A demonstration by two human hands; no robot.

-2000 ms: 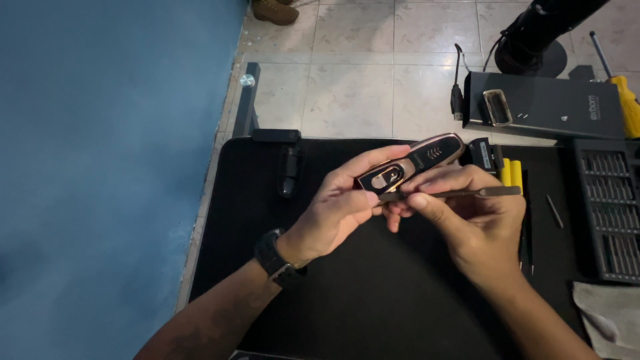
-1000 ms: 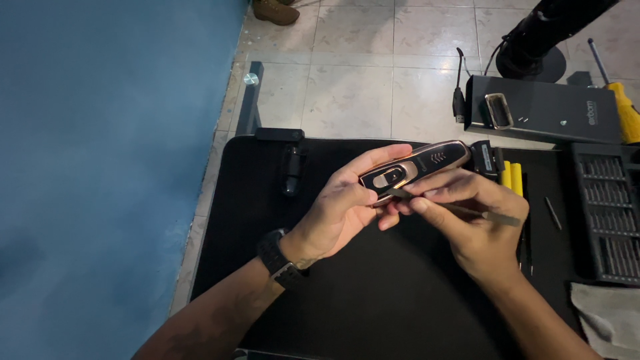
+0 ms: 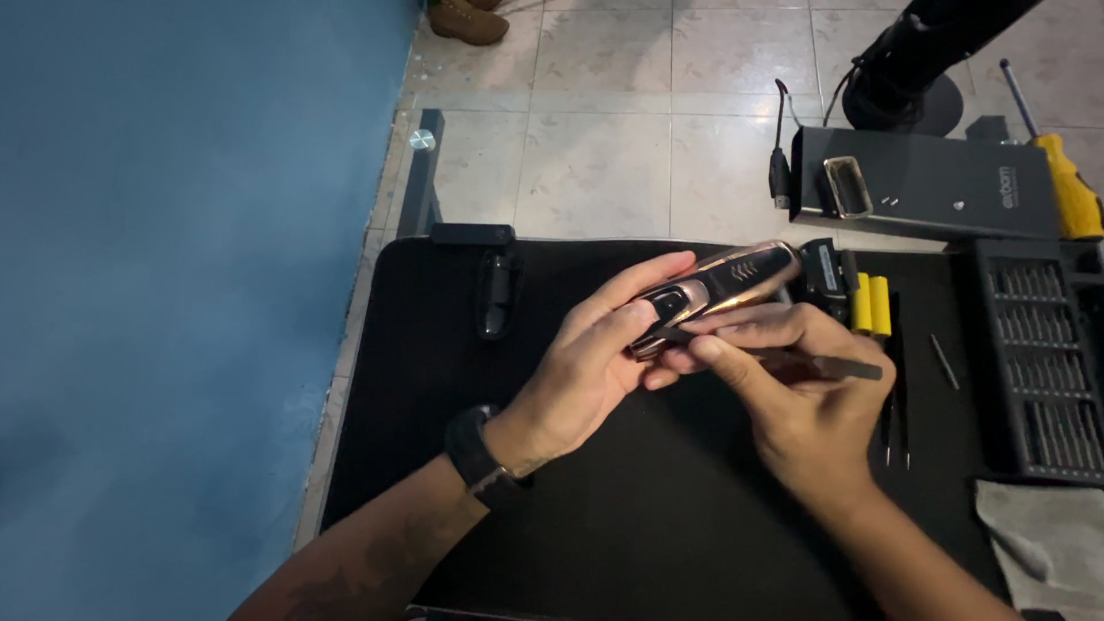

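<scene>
A black and copper-coloured hair clipper body [image 3: 729, 280] lies tilted across my left hand [image 3: 595, 354], whose thumb rests near the slide switch and whose fingers wrap behind it. My right hand [image 3: 785, 371] pinches a thin dark flat pry tool [image 3: 849, 368]. The tool's near end touches or nearly touches the clipper's lower side edge; the exact contact is hidden by the fingers. Just right of the clipper's upper end lies a black part with a label [image 3: 825, 272], beside two yellow cylindrical cells [image 3: 871, 304].
A bit set case [image 3: 992, 362], grey cloth [image 3: 1044, 543], tweezers [image 3: 903, 388] and a small metal bit [image 3: 944, 361] lie on the right. Behind are a dark box [image 3: 931, 181] bearing a metal frame [image 3: 849, 187] and a yellow-handled screwdriver [image 3: 1069, 190]. A black device [image 3: 498, 293] stands left.
The pry tool in my right hand has changed its angle along the clipper's edge since the earliest frame. My left hand keeps its hold on the clipper.
</scene>
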